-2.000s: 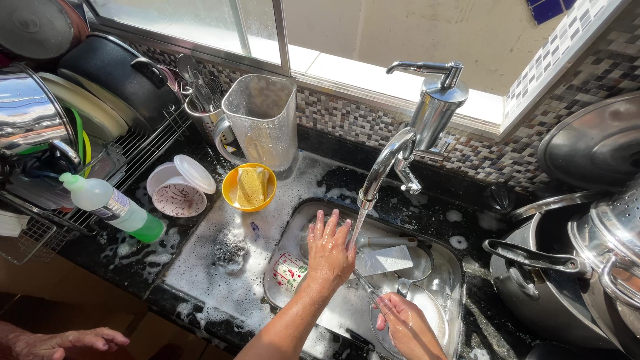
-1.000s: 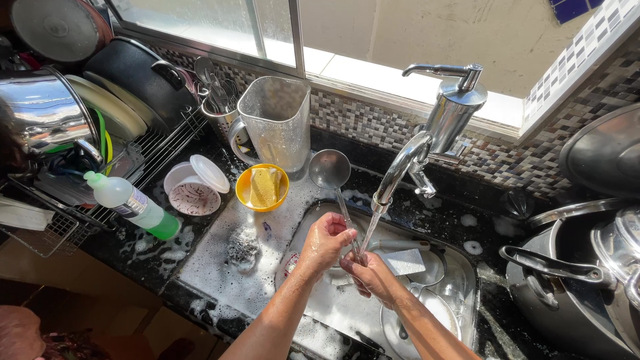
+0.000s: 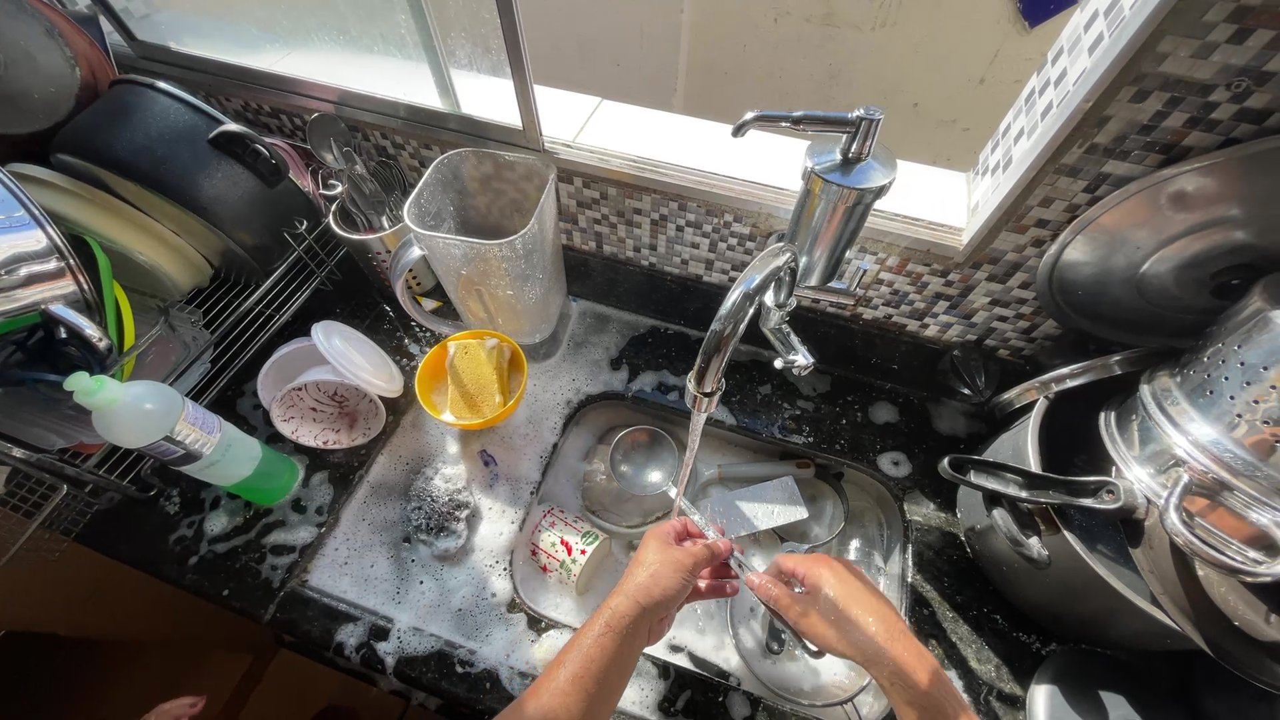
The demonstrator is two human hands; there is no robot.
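Observation:
My left hand (image 3: 682, 568) and my right hand (image 3: 825, 605) both grip the handle of a metal ladle (image 3: 645, 460), the left nearer its bowl. The ladle slants over the sink (image 3: 905, 560), bowl toward the back left. Water runs from the chrome faucet (image 3: 740, 300) beside the bowl, reaching the handle by my left fingers. In the sink lie a patterned cup (image 3: 568, 548), a spatula with a flat metal blade (image 3: 755, 506), a strainer (image 3: 830, 505) and round metal items, partly hidden by my hands.
Left of the sink are a yellow bowl (image 3: 430, 385) with a sponge (image 3: 478, 380), steel wool (image 3: 440, 512), plastic tubs (image 3: 328, 412), a green soap bottle (image 3: 215, 450), a plastic pitcher (image 3: 500, 260) and a loaded dish rack (image 3: 270, 300). Large pots (image 3: 1060, 560) stand at right. Part of another hand (image 3: 175, 708) shows bottom left.
One second ago the ladle's bowl was raised beyond the sink's back edge, left of the faucet; now it is lower, over the sink. Both hands have moved lower along with it.

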